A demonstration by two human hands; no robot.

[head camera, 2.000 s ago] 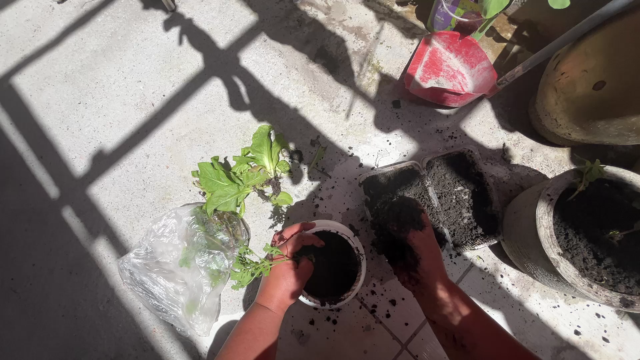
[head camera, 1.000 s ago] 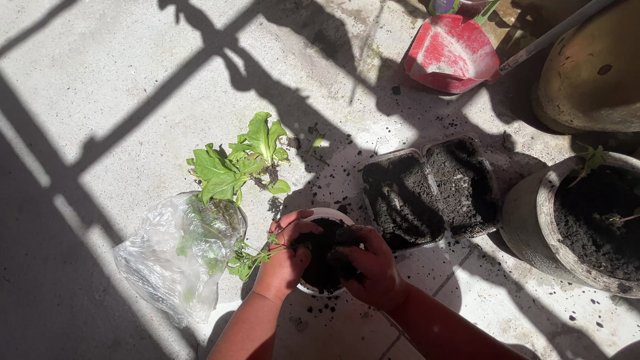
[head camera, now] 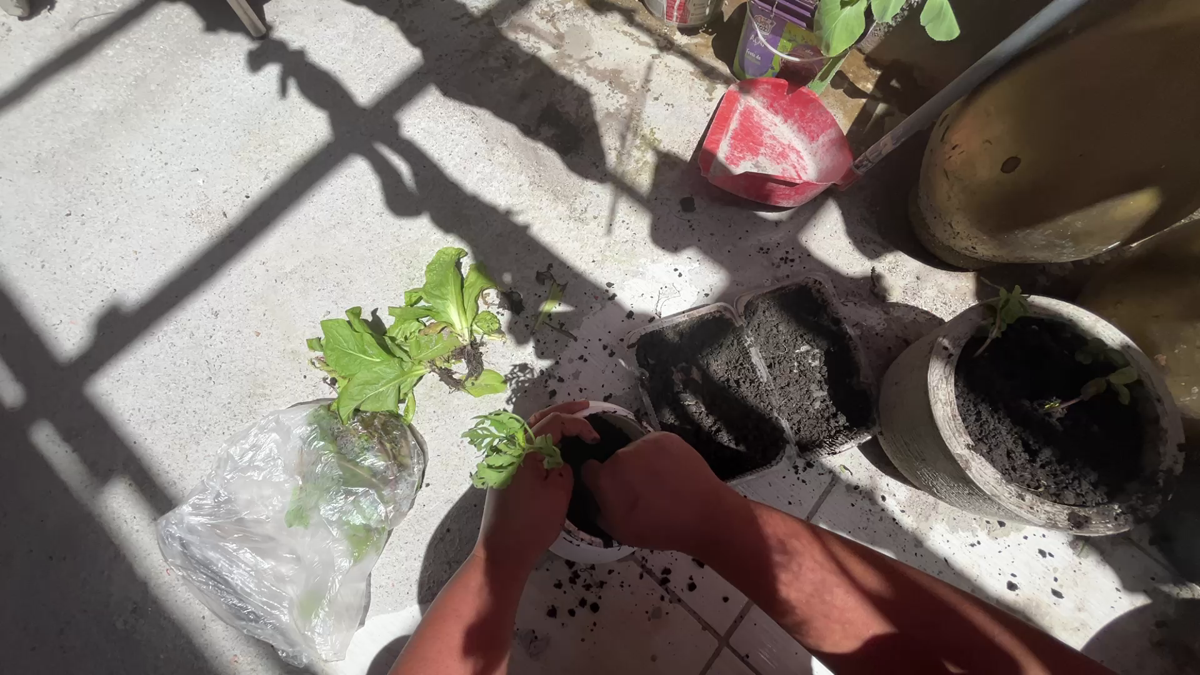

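Note:
A white round pot (head camera: 592,549) with dark soil stands on the floor at lower centre. My left hand (head camera: 536,478) is at its left rim, holding a leafy seedling (head camera: 506,448) whose leaves stick out to the left, outside the pot. My right hand (head camera: 656,492) reaches into the pot from the right, its fingertips down at the soil and partly hidden; whether it grips soil cannot be told. Close by on the upper right is a two-part plastic tray (head camera: 741,314) of dark soil, with a hollow scooped in its left compartment.
Uprooted leafy plants (head camera: 403,347) lie left of the pot, above a clear plastic bag (head camera: 281,525) with greenery inside. A large round planter (head camera: 937,450) with small seedlings stands at right. Behind are a red dustpan (head camera: 776,141), a big brownish pot (head camera: 1050,159) and a purple container (head camera: 764,42).
My right hand has moved left from the soil tray to the white pot, carrying soil a second ago and now reaching down inside. My left hand stays at the pot's left side with the seedling.

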